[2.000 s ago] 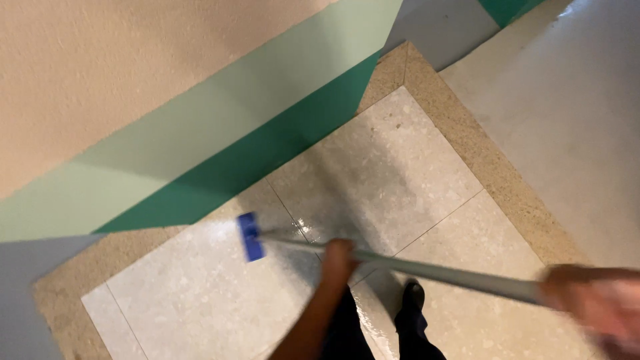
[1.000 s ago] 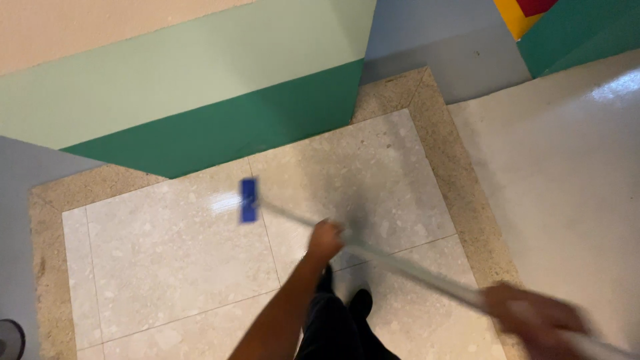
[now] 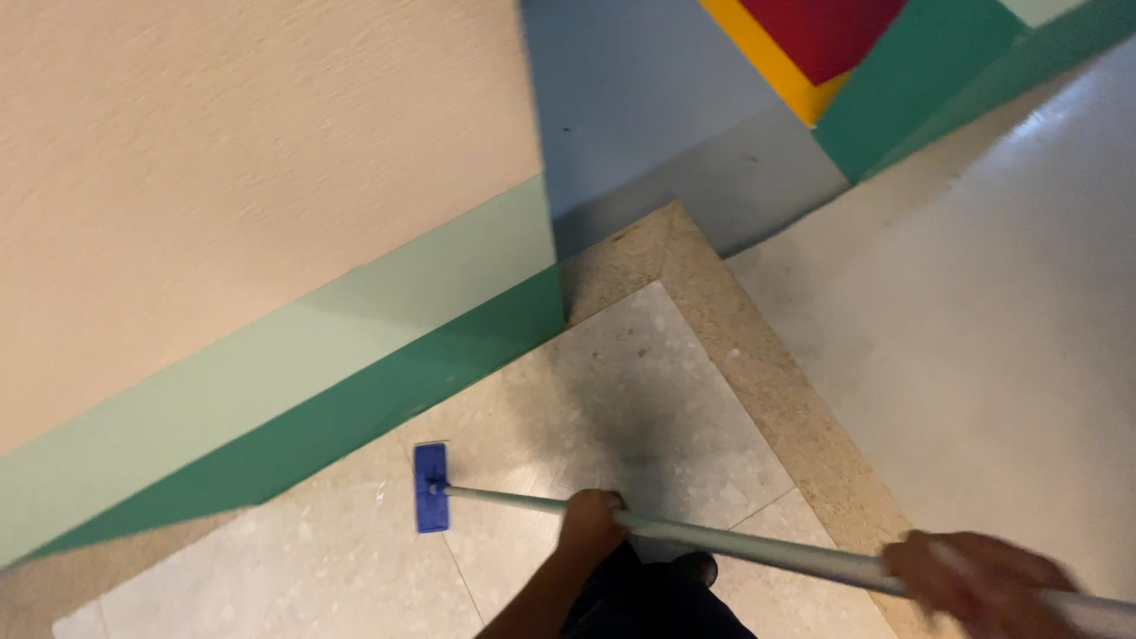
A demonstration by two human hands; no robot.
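Observation:
A long pale metal pole point(image 3: 745, 546) runs from the right edge to a flat blue rectangular floor-tool head point(image 3: 431, 488), which rests on the light tiles near the wall's foot. Around the pole's middle my left hand point(image 3: 593, 525) is closed, just above my dark trousers. Farther up, by the right edge, my right hand point(image 3: 981, 581) grips the same pole and is blurred. What lies under the blue head is hidden.
A wall with a green base band point(image 3: 426, 364) borders the tiles, its corner near the middle. A speckled tan stone border point(image 3: 790, 390) edges them, with smooth grey floor point(image 3: 976, 319) beyond. A black shoe point(image 3: 697, 568) stands below the pole.
The view has shifted and turned, showing more wall. Both hands still hold the pole, and the blue head remains on the tiles near the wall.

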